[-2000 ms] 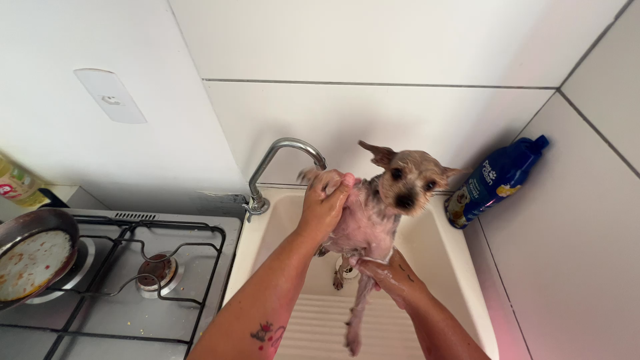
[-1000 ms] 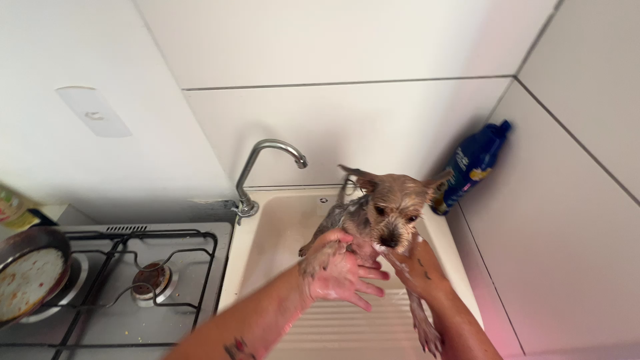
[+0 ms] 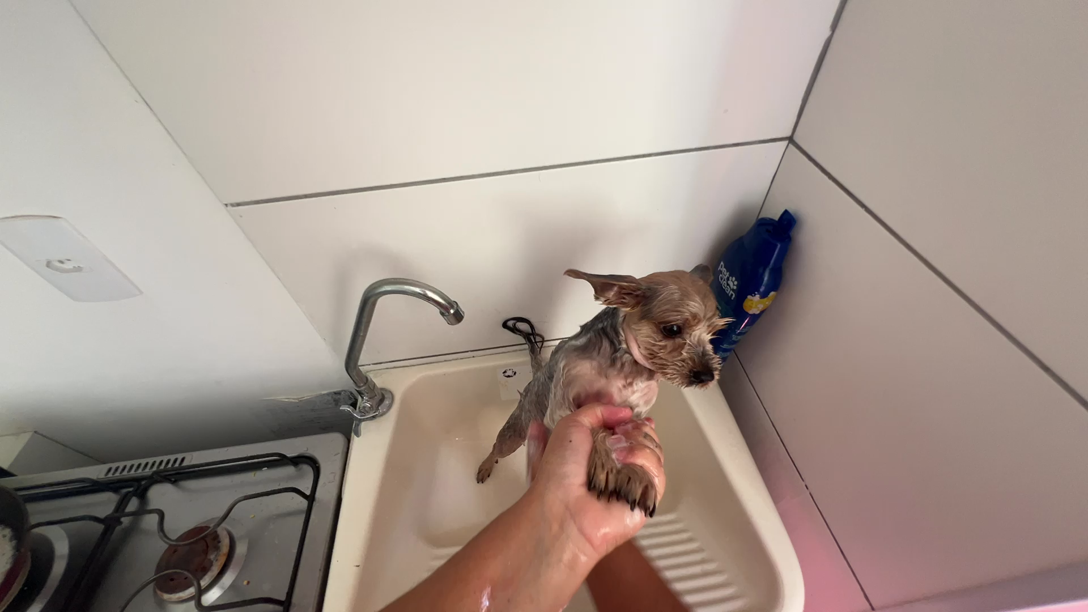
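A small wet dog [image 3: 595, 365] with tan and grey fur is held upright over a cream laundry sink [image 3: 769, 518], its head turned to the right. My left hand [image 3: 582, 484] is closed around a front leg, and the dark-clawed paw pokes out below the fingers. Partly hidden behind it, my right hand [image 3: 642, 446] is against the dog's chest and front legs; its exact hold cannot be made out. A hind leg stretches left over the basin. The chrome faucet [image 3: 408, 289] arches at the back left of the sink.
A blue pet shampoo bottle [image 3: 752, 276] leans in the wall corner behind the dog. To the left stands a gas stove [image 3: 263, 518] with black grates and part of a pan [image 3: 10, 527]. A black cord loop [image 3: 520, 327] lies at the sink's back edge.
My left hand, spread wide in front of the dog one second ago, is now closed around a front leg. The dog's head has turned to the right. My right forearm is now mostly behind the left.
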